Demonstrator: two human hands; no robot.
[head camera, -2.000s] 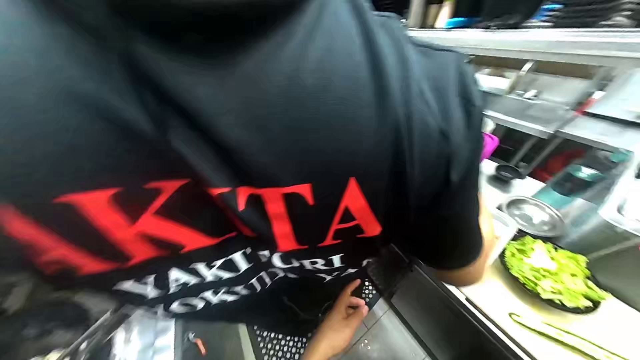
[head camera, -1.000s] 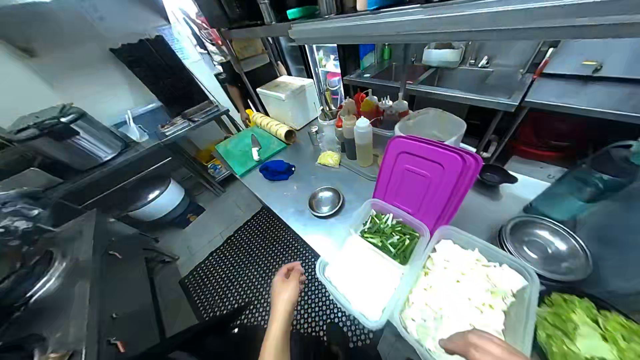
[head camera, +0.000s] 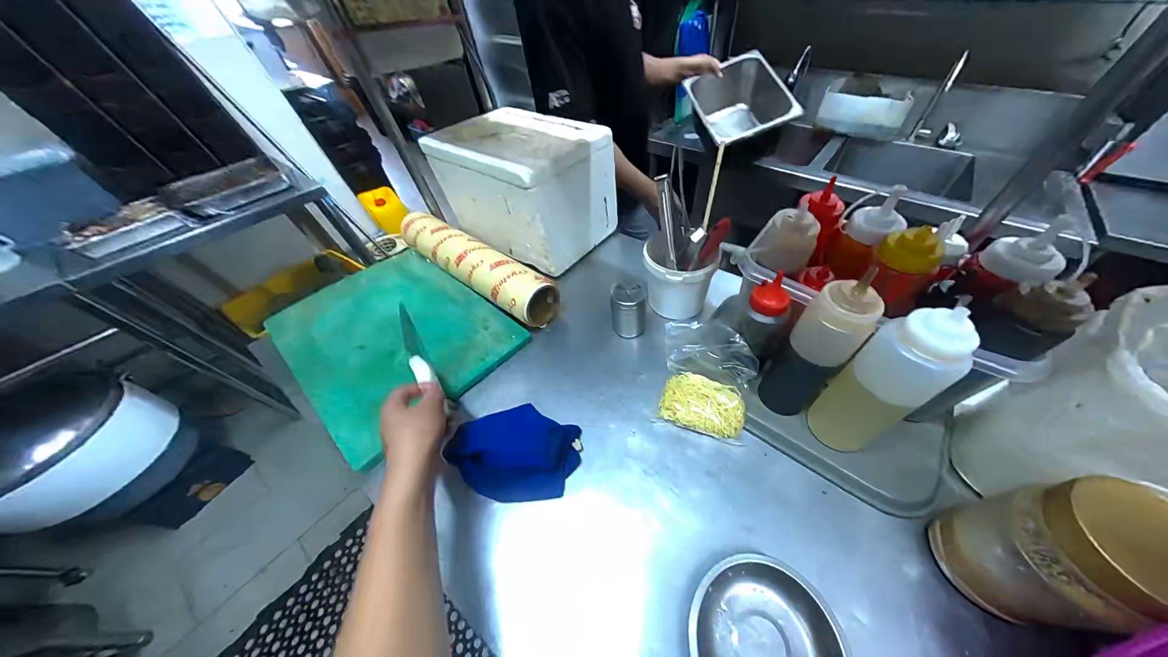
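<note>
My left hand (head camera: 412, 424) holds the end of the white handle of a knife (head camera: 411, 339), whose blade points away over a green cutting board (head camera: 338, 319). A folded blue cloth (head camera: 516, 453) lies on the steel counter just right of the hand. Along the board's far right edge lies a printed roll of wrap (head camera: 479, 266). A plastic bag of yellow shreds (head camera: 703, 404) and a metal shaker (head camera: 628, 308) are farther right. My right hand is out of view.
Sauce bottles (head camera: 844, 328) crowd a tray at the right, by a white utensil tub (head camera: 677, 281). A white foam box (head camera: 525, 182) stands behind. A steel bowl (head camera: 765, 611) sits near the front. Beyond, a person (head camera: 589, 64) holds a metal pan (head camera: 744, 99).
The view has swung left to the cutting board. My left hand, empty a second ago, is now on the knife handle. My right hand, earlier at the chopped cabbage, has left the view.
</note>
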